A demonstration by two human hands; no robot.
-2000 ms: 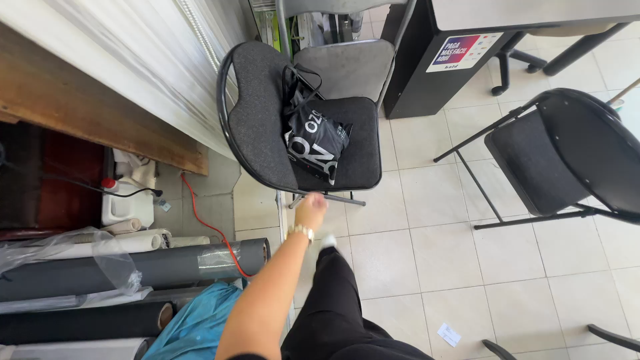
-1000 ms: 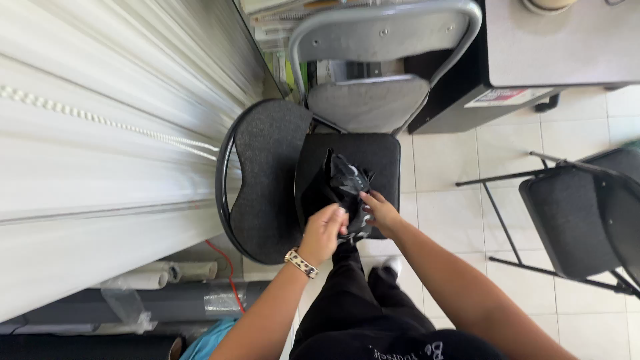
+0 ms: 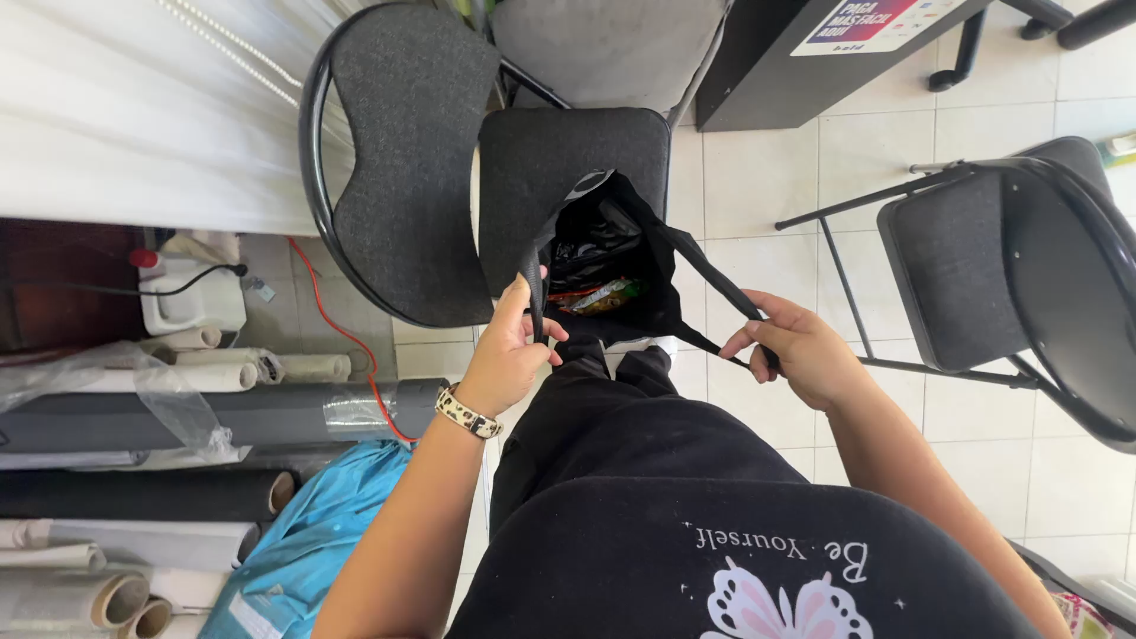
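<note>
A black tote bag [image 3: 661, 311] is held wide at its mouth over the front of a padded folding chair's seat [image 3: 568, 146]. My left hand [image 3: 510, 346] grips one handle and the bag's edge on the left side. Its wrist wears a leopard-patterned band [image 3: 468, 414]. On the right, my right hand [image 3: 790, 342] is closed around the other handle, which is pulled taut away from the bag. Down inside the bag lie black plastic [image 3: 612, 235] and a shiny, colourful wrapper [image 3: 612, 295]. What lies beneath them is hidden.
Another black folding chair [image 3: 954, 257] stands at right, and a dark desk side [image 3: 781, 62] at top right. On the left are a white curtain [image 3: 133, 133], a white jug [image 3: 195, 293], a red cord [image 3: 333, 326], rolls of material [image 3: 142, 494] and a blue plastic bundle [image 3: 311, 524].
Both hands are now apart, spreading the bag's mouth; one second ago they were close together on the bunched bag. Two seconds ago the bag lay on the chair, with one hand near it.
</note>
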